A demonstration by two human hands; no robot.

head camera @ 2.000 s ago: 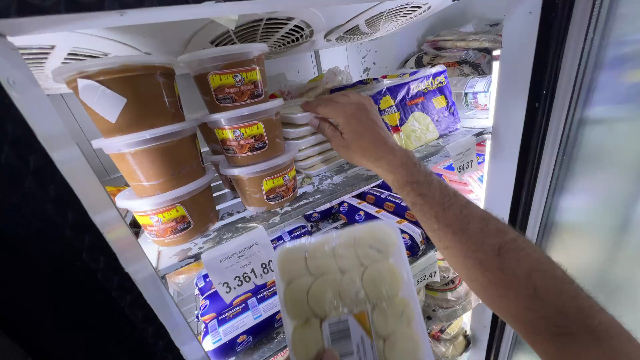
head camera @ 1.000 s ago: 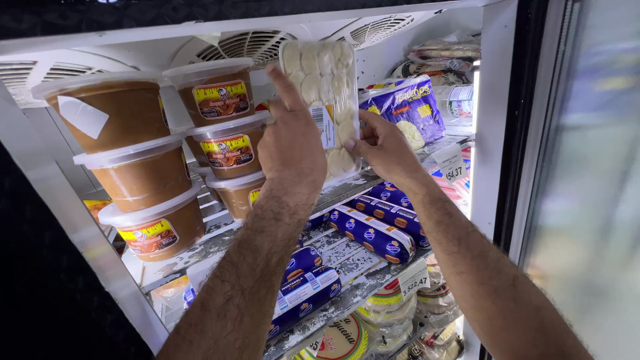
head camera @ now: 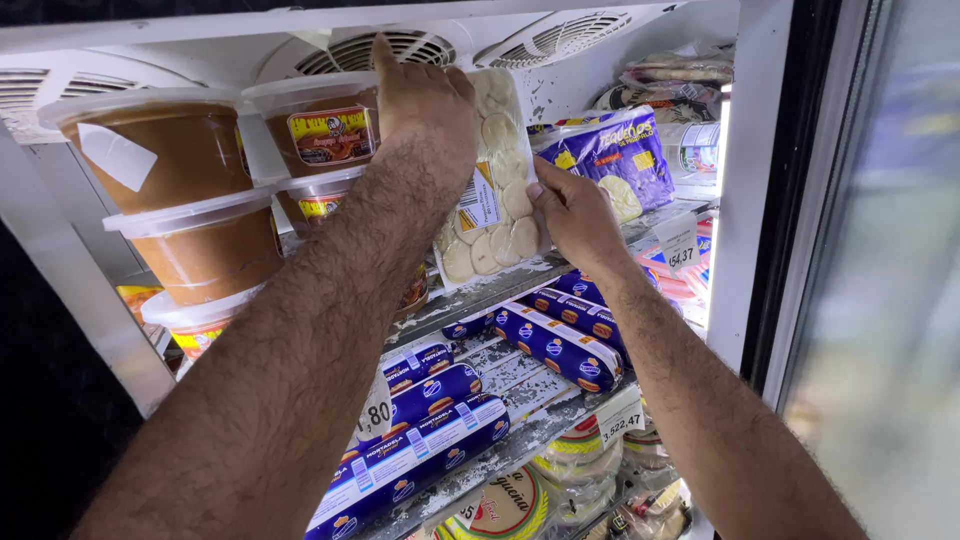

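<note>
A wrapped tray of round, pale dough pieces [head camera: 504, 180] stands tilted upright at the top shelf, held between both hands. My left hand [head camera: 431, 105] covers its upper left side, index finger pointing up, most of its grip hidden behind the wrist. Thumb and fingers of my right hand [head camera: 566, 202] grip the tray's right edge. Left of the tray are stacked tubs of brown spread [head camera: 334, 124] with clear lids. Purple bags of frozen snacks [head camera: 619, 161] lie just behind my right hand.
Larger brown tubs [head camera: 202, 247] are stacked at the left. Blue mortadella rolls [head camera: 559, 345] lie on the shelf below, with round packs [head camera: 517, 502] beneath. Fan grilles [head camera: 382, 52] sit overhead. The refrigerator's door frame [head camera: 795, 187] borders the right, and price tags hang from shelf edges.
Two seconds ago the tray was low in front, with my right hand reaching to the top shelf. It rose to that shelf, where both hands now hold it. My left arm has come into view.
</note>
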